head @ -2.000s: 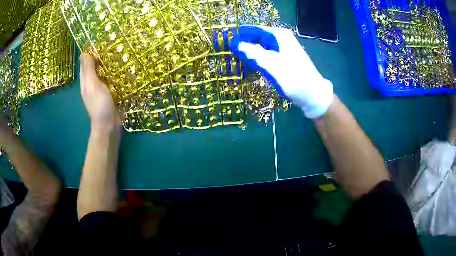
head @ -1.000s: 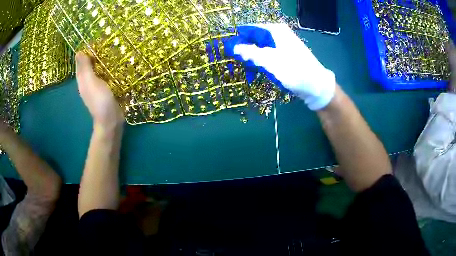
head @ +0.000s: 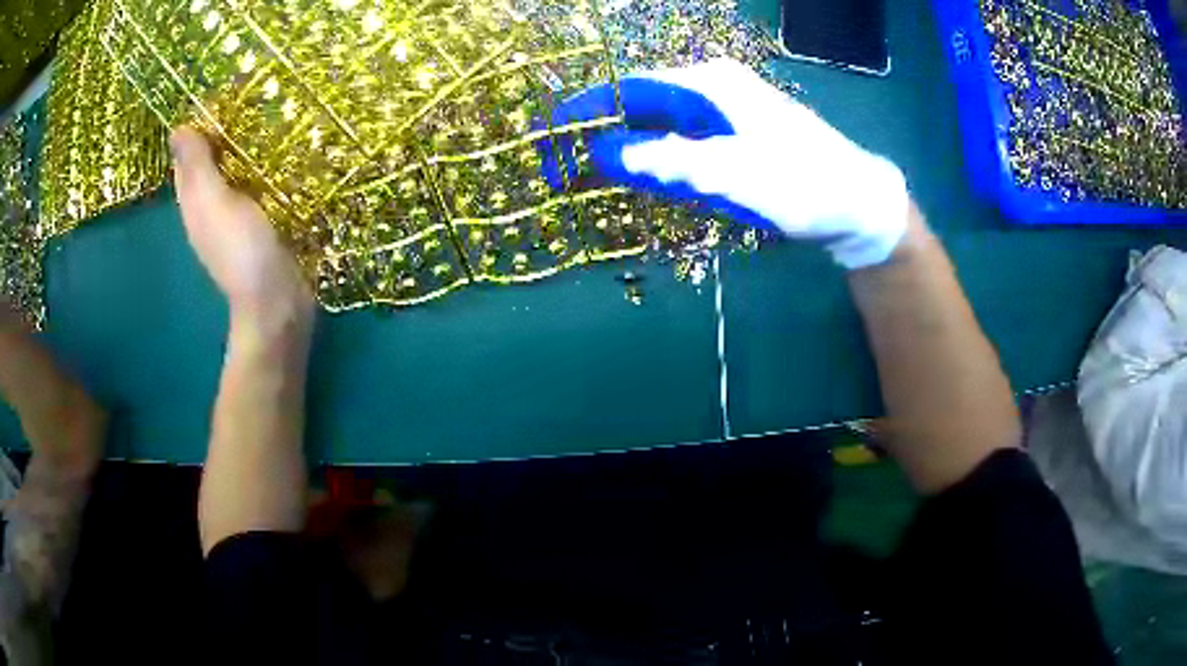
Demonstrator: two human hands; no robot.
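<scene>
A gold lattice sprue frame (head: 443, 169) with rows of small shiny parts is held tilted over the dark green table. My bare left hand (head: 237, 234) grips its left edge, with the fingers hidden behind it. My right hand (head: 742, 156), in a white glove with blue palm and fingers, is at the frame's right edge. Its blue fingers are around the bars and small parts there; some fingers are behind the lattice. A glittering pile of loose parts (head: 690, 29) lies behind the frame and shows beside and below my right hand.
Stacked gold frames (head: 98, 143) stand at the left. A black smartphone (head: 836, 31) lies at the top. A blue tray (head: 985, 124) of gold parts is at the right. A person's forearm (head: 50, 403) is at the left edge; a pale sleeve (head: 1146, 403) is at the right.
My left hand and the frame have shifted slightly left and up in the picture. My right hand has moved slightly right and stays at the frame's edge. The neighbour's sleeve at right has moved.
</scene>
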